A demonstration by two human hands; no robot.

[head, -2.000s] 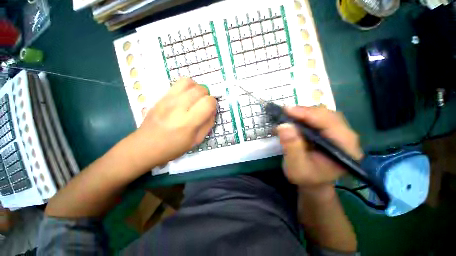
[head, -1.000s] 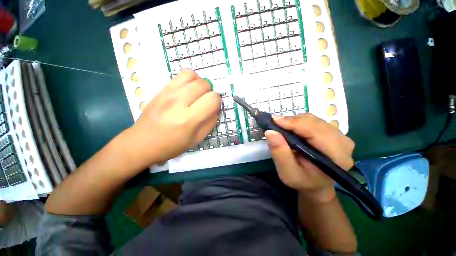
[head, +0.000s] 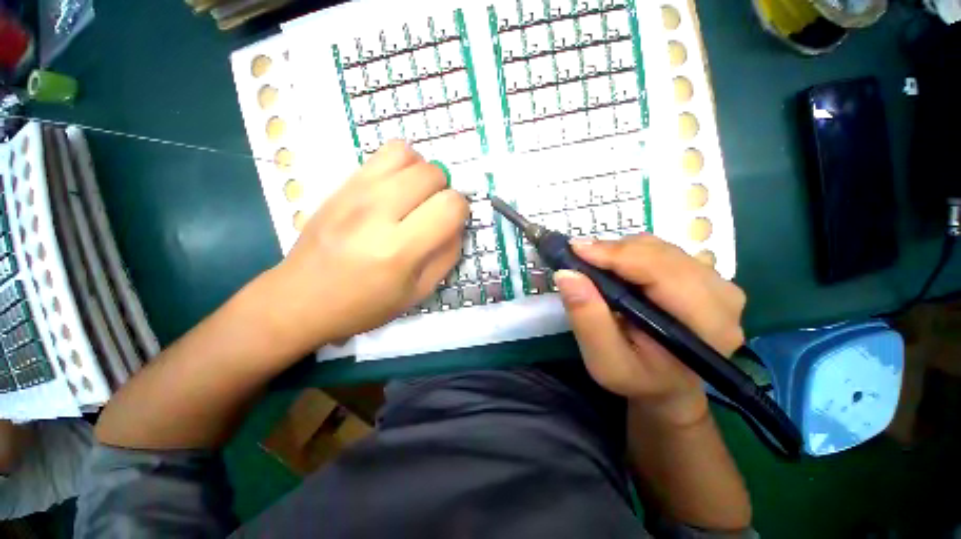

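Note:
A white carrier tray [head: 690, 126] with round tan holes along both sides lies in front of me. It bears four blocks of PCB panels [head: 569, 79] with green edge strips. My left hand [head: 385, 237] is closed in a pinch over the lower left block, with a bright green spot at the fingers. A thin solder wire [head: 158, 139] runs from the left towards this hand; its end in the fingers is hidden. My right hand [head: 659, 311] holds the black soldering iron [head: 653, 321]. Its tip points left, just right of my left fingertips, near the middle green strip.
Stacked trays [head: 84, 242] stand at the left, with a green roll [head: 53, 86] above them. A smartphone [head: 851, 179] lies at the right, below a yellow spool [head: 806, 23]. A blue stool [head: 854, 390] is at the lower right. A cardboard box [head: 316, 430] is under the bench. A person's sleeve [head: 47, 468] shows lower left.
Since the oldest frame, the iron tip has moved left and down to beside my left fingers. My left hand keeps its pinch. The view has shifted slightly. Little differs from one second ago.

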